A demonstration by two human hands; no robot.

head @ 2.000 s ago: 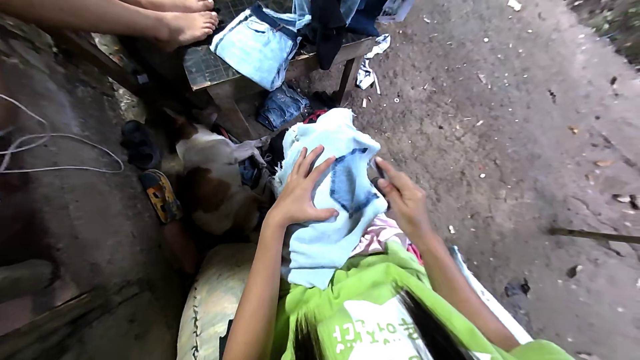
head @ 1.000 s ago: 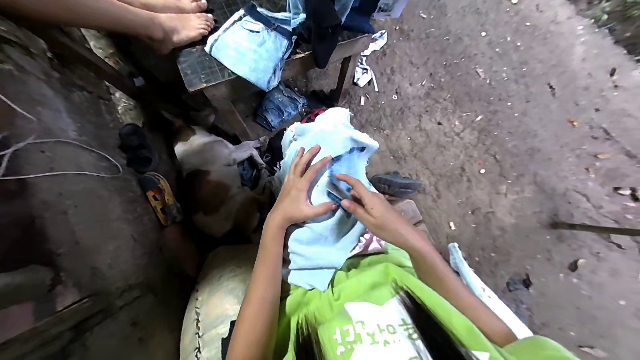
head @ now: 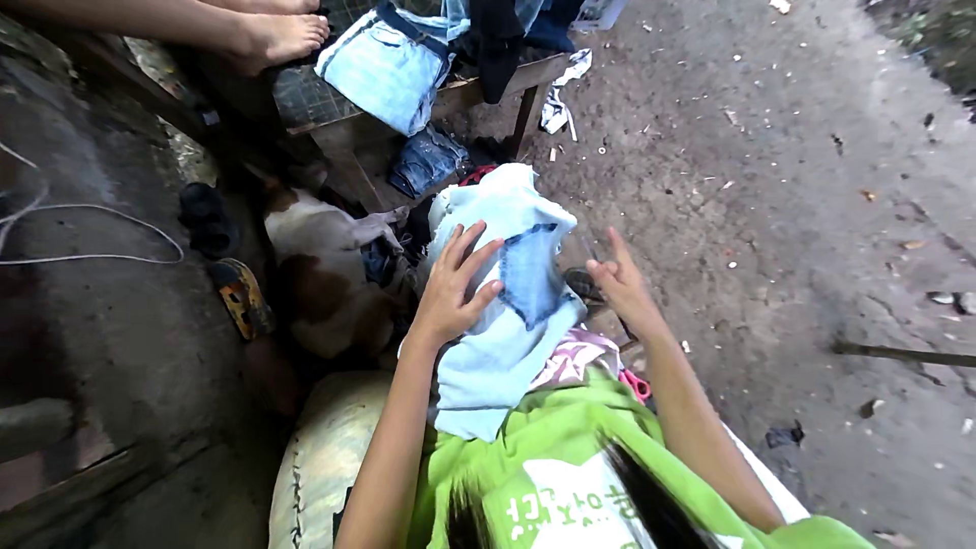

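A piece of light blue denim [head: 488, 366] with frayed edges lies over the lap, and a darker-edged, pocket-shaped denim patch [head: 531, 278] shows on it. My left hand [head: 457, 293] rests spread on the denim, just left of the patch. To the right of the cloth, my right hand [head: 625, 286] is raised off it, index finger extended and thumb near the other fingers. A thin, faint thing may be at its fingertips, too blurred to name. Pink and white cloth [head: 583, 354] and a pink scissors handle [head: 637, 385] show beside the lap.
Folded jeans [head: 389, 69] lie on a low wooden bench [head: 457, 97], next to another person's bare feet [head: 282, 38]. A brown and white dog [head: 328, 267] lies at left near sandals [head: 240, 297]. A stuffed sack [head: 320, 457] is by my left side. A stick [head: 907, 353] lies on the dirt ground.
My right hand was on the patch one second ago and is now off to the right of the denim. My left hand has stayed spread on the cloth.
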